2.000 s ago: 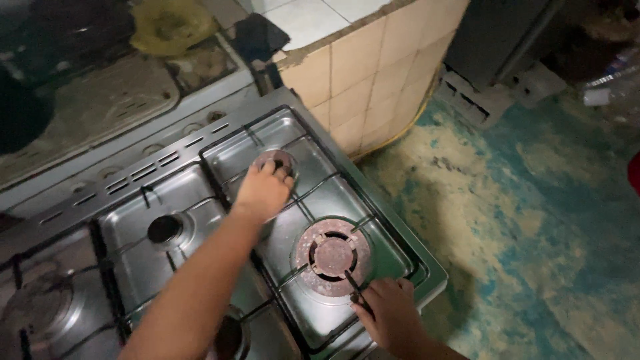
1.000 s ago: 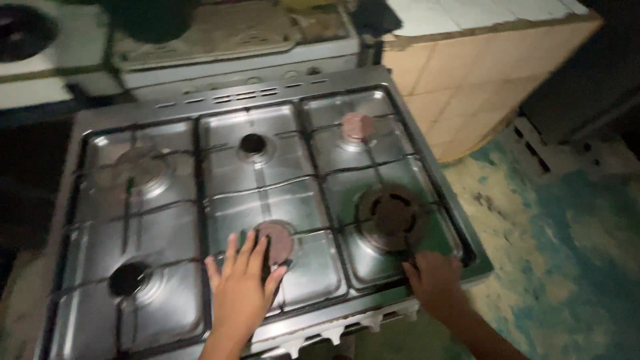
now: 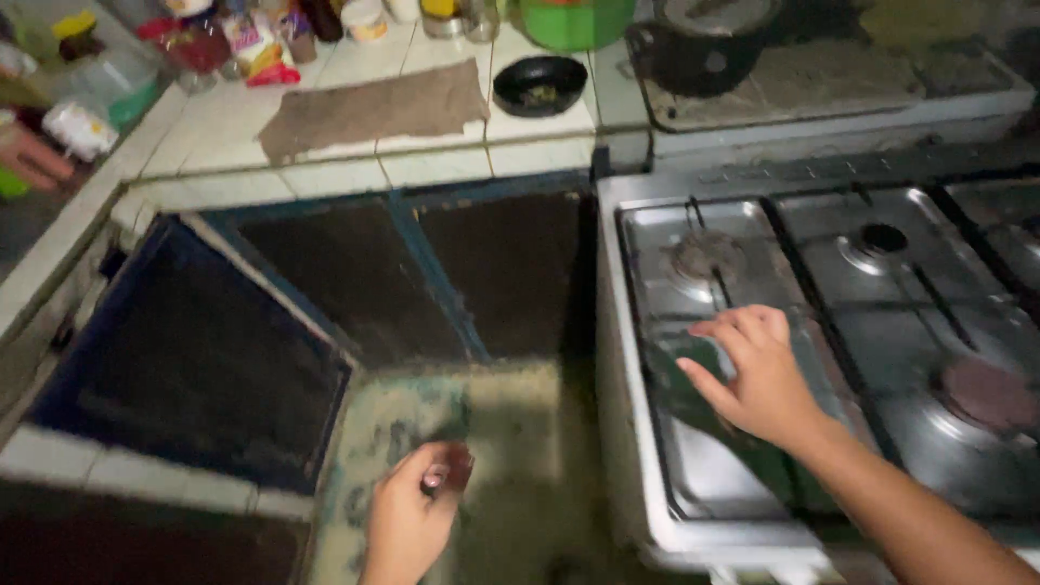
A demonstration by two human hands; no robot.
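Note:
My left hand (image 3: 414, 504) is raised over the floor, left of the gas stove (image 3: 621, 366). Its fingers curl around a small dark reddish item (image 3: 457, 471), blurred and partly hidden; it may be a burner part. Over the stove's left front area is my right hand (image 3: 756, 374), fingers spread, with nothing seen in it. Behind that hand is the left rear burner (image 3: 707, 258). The middle column has a small black burner cap (image 3: 884, 238) at the rear and a wider reddish-brown cap (image 3: 990, 392) in front. My right hand and forearm hide part of the left front burner spot.
Dark cabinet doors (image 3: 504, 268) stand below a tiled counter (image 3: 435, 171). On the counter are a brown cloth (image 3: 382, 110), a small black pan (image 3: 539, 85), a green tub (image 3: 577, 20) and several jars. A dark pot (image 3: 703, 57) sits behind the stove.
The view has swung left. My left hand has left the middle front burner and is now beyond the stove's left side. My right hand has moved from the right front burner to the left front area.

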